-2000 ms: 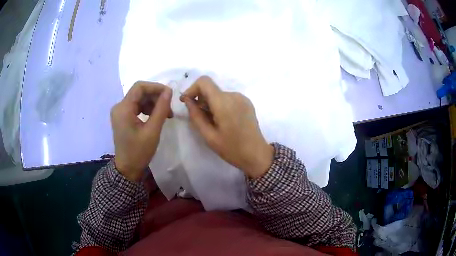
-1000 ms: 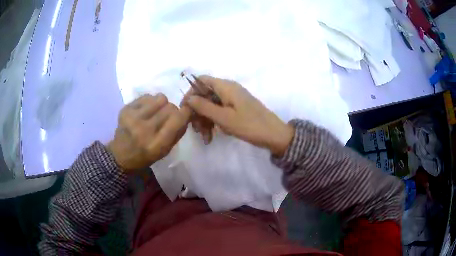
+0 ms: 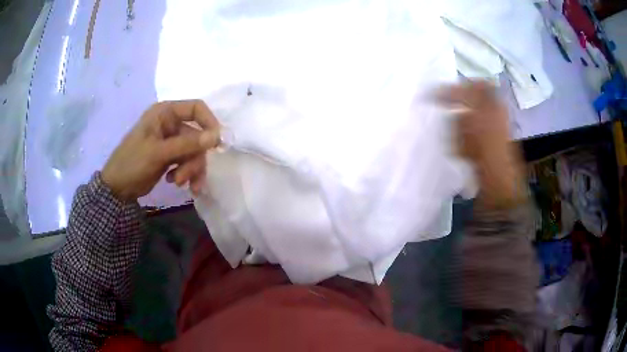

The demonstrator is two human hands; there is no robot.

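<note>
A large overexposed white garment (image 3: pixel 295 213) lies over the pale-lilac table and hangs over its front edge toward my lap. A small dark button (image 3: pixel 249 91) shows on the cloth near its left part. My left hand (image 3: pixel 168 148) pinches the garment's edge between thumb and fingers, left of the button. My right hand (image 3: pixel 478 130) is raised at the garment's right side and strongly blurred. Whether it holds a tool, needle or thread cannot be told.
The table (image 3: pixel 130 137) carries a thin brown strip (image 3: pixel 91 27) and a hazy plastic patch (image 3: pixel 65 130) at left. Another white garment (image 3: pixel 498 41) lies at right, a blue item (image 3: pixel 610 96) beyond it. Boxes and cloth fill a dark space at lower right.
My hands were close together over the cloth, the right holding a dark snips-like tool; now the right has swung far right. My left hand has moved slightly left and shows the cloth edge pinched.
</note>
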